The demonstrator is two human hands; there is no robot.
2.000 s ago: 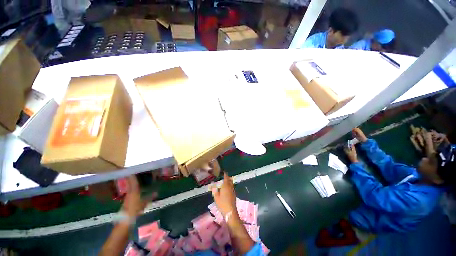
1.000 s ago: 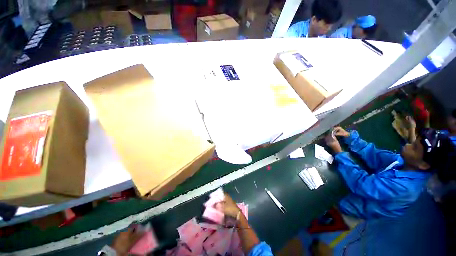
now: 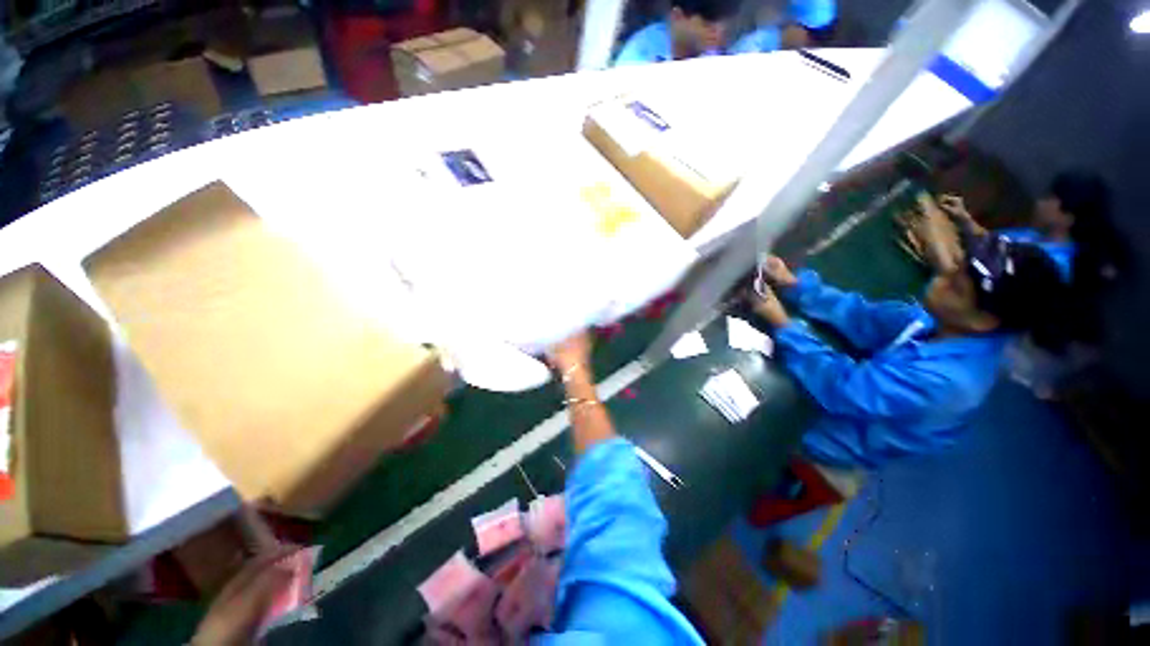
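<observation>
My left hand (image 3: 242, 593) is at the lower left, blurred, with a pink packet (image 3: 293, 588) at its fingers, beside the pale rail. My right hand (image 3: 570, 356) reaches forward to the shelf's front edge; its fingertips are hidden there, so I cannot tell whether it holds anything. A loose heap of pink packets (image 3: 457, 591) lies on the dark green bench, left of my right sleeve.
The white shelf (image 3: 341, 158) bears a long brown carton (image 3: 259, 341), a labelled carton (image 3: 69, 416) and a smaller carton (image 3: 662, 170). A pale post (image 3: 820, 152) stands right of centre. White leaflets (image 3: 729, 395) and a thin white stick (image 3: 658, 467) lie near a neighbouring worker (image 3: 895, 366).
My right hand has moved from the packet heap up and forward to the shelf edge. My left hand has moved slightly left with the pink packet. The view has shifted right.
</observation>
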